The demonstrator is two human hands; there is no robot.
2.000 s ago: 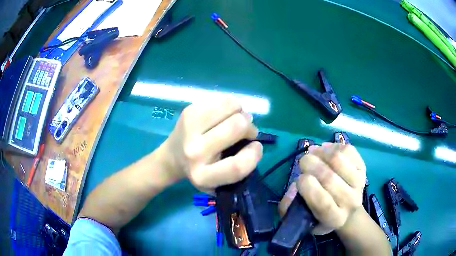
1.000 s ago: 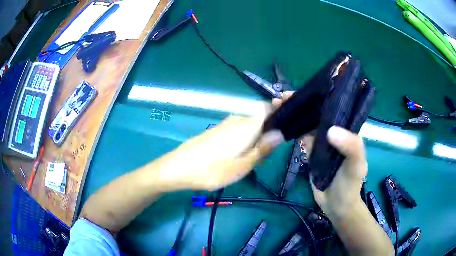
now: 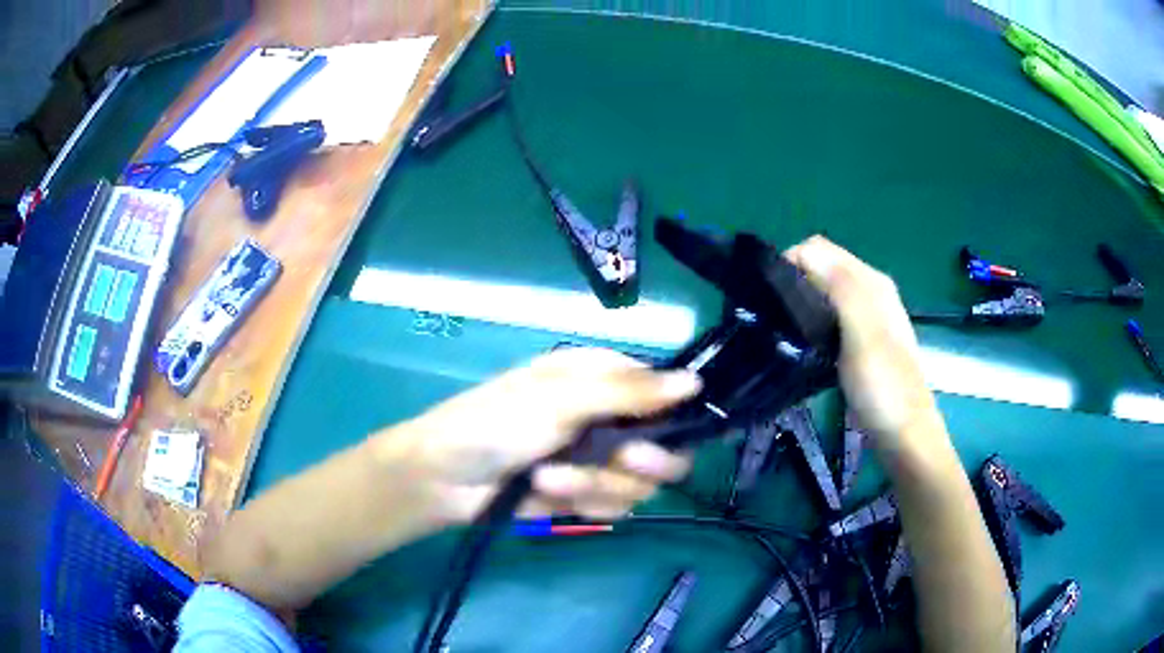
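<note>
My left hand (image 3: 574, 440) is closed around black cords and the rear of a bundle of black battery clamps (image 3: 753, 344) in front of me. My right hand (image 3: 855, 319) grips the far right side of the same bundle. The bundle is somewhat blurred, and its exact number of clamps cannot be told. Black cords hang below my left hand. A blue plug with a red sleeve (image 3: 574, 527) lies on the green mat beneath. Several loose clamps (image 3: 766, 612) lie below and right of my hands. One clamp lead (image 3: 608, 242) lies beyond them.
On the wooden board at left are a counting scale (image 3: 118, 300), a phone (image 3: 220, 315), an orange-red pen (image 3: 118, 447), a whitish label (image 3: 174, 468), and black clamps (image 3: 275, 160) by paper (image 3: 370, 89). A blue crate (image 3: 96, 574) stands lower left. Green rolls (image 3: 1091, 115) lie far right.
The bundle has turned and now lies more level between my hands. My left hand has moved onto the cords. The far clamp lead has shifted left. The view has moved slightly.
</note>
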